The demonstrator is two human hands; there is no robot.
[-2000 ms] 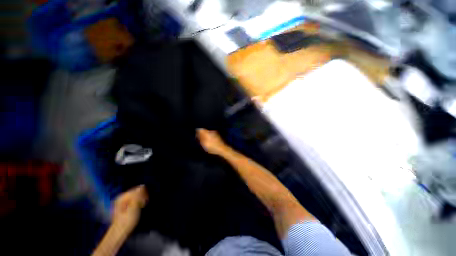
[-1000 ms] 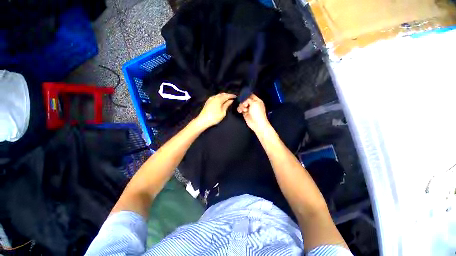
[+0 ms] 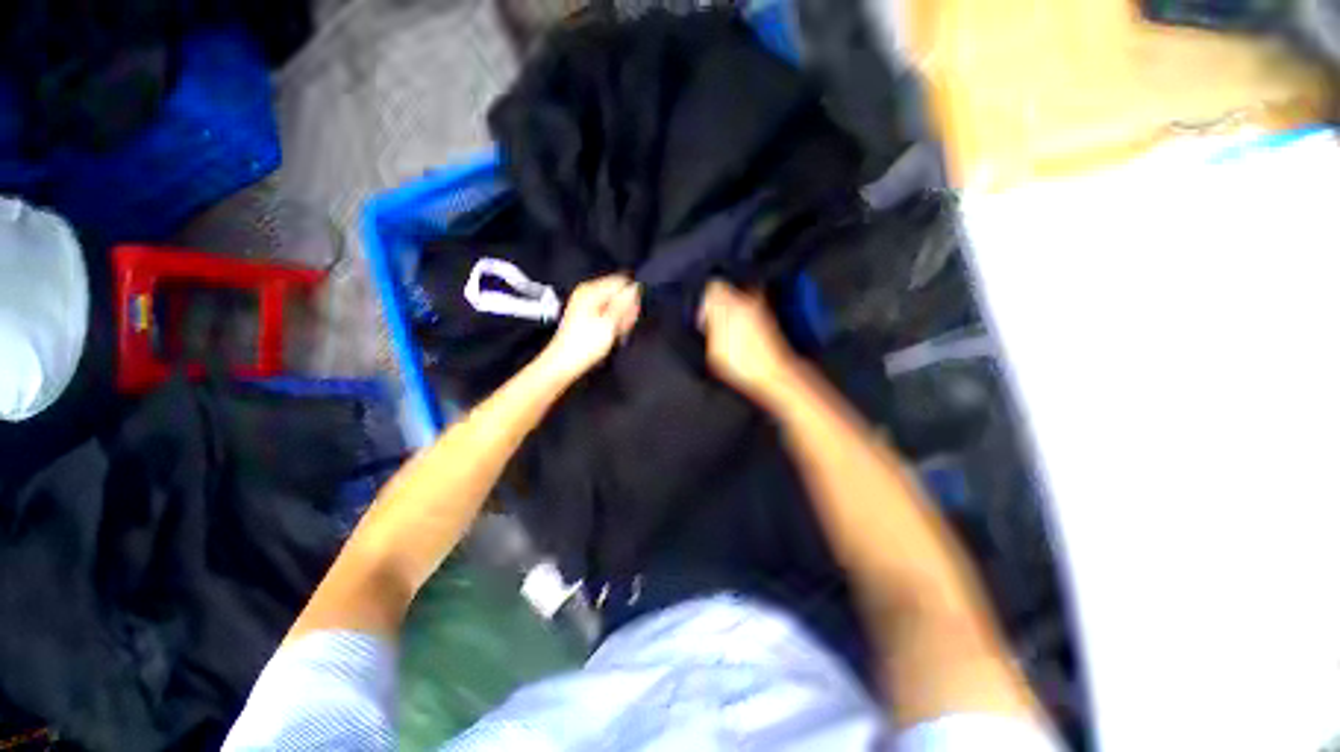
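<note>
A large bundle of black cloth (image 3: 661,132) lies over a blue slatted crate (image 3: 391,279) in front of me, gathered in at its middle. A dark strip (image 3: 705,247) crosses the gathered place between my hands. My left hand (image 3: 600,316) is closed at the strip's left end. My right hand (image 3: 735,331) is closed at its right side, a little apart from the left. The image is blurred and the fingertips are partly hidden. A white loop (image 3: 510,290) lies on black cloth in the crate, left of my left hand.
A white table (image 3: 1176,441) with brown cardboard (image 3: 1058,88) stands at the right. A red stool (image 3: 199,316) is on the floor at the left. More black cloth (image 3: 177,529) lies at the lower left. A blue crate (image 3: 221,140) is at the upper left.
My hands were close together at the gathered place and have moved apart. The dark strip stood upward before and now lies across the bundle between them.
</note>
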